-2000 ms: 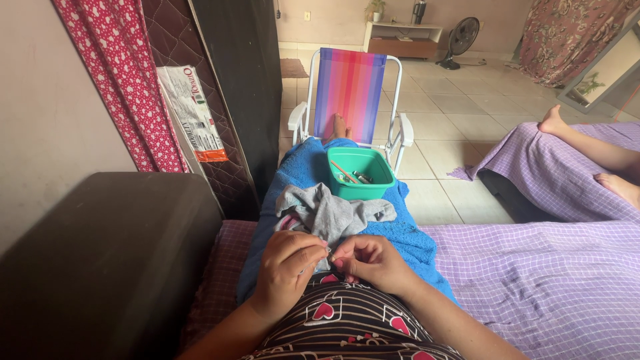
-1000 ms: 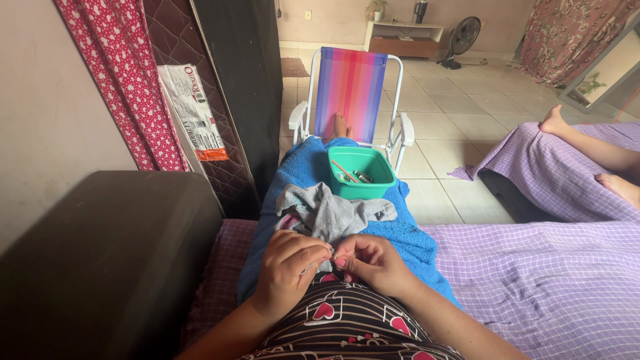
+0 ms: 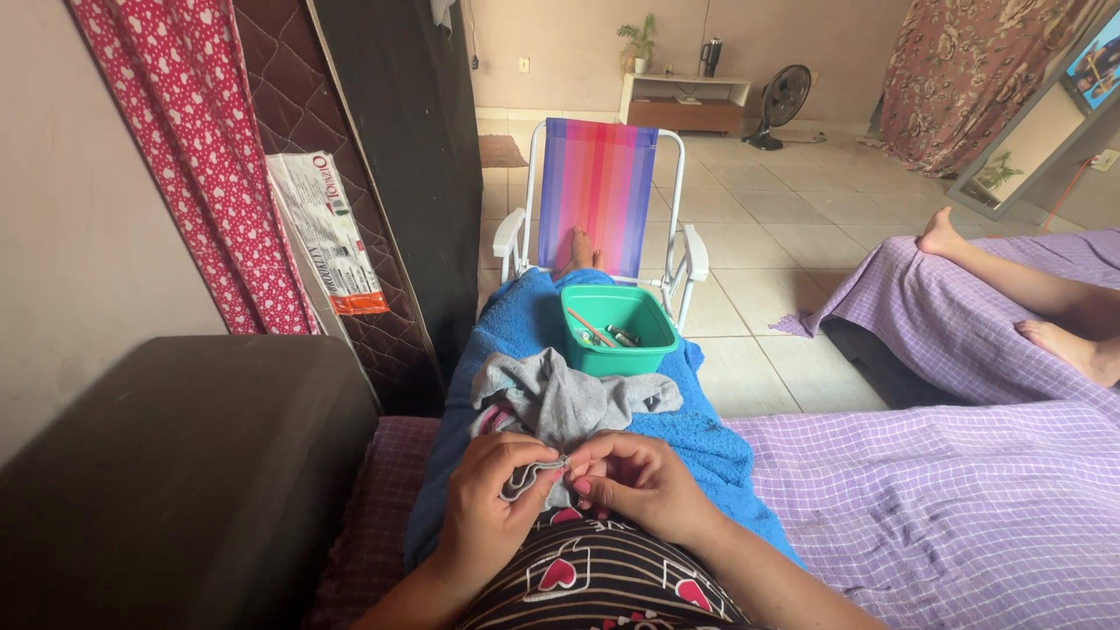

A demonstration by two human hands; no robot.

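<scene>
My left hand (image 3: 499,494) pinches a folded edge of a grey cloth garment (image 3: 560,398) between thumb and fingers. My right hand (image 3: 643,481) meets it at the fingertips, with thumb and forefinger closed at the end of the same fold; whether a small item is between them is too small to tell. The rest of the garment lies bunched just beyond my hands, on a blue towel (image 3: 700,446) over my legs. Past it stands a green plastic tub (image 3: 621,360) with a thin orange stick (image 3: 591,327) and several small items inside.
A striped folding chair (image 3: 599,197) stands ahead, with bare feet resting at its seat. The dark sofa armrest (image 3: 201,420) is at my left. A purple checked cover (image 3: 945,490) spreads to the right, where another person's bare legs (image 3: 1024,280) lie. A fan (image 3: 783,101) stands far back.
The folded edge of the grey cloth now shows in a loop at my left fingers. Both hands stay close together over my lap.
</scene>
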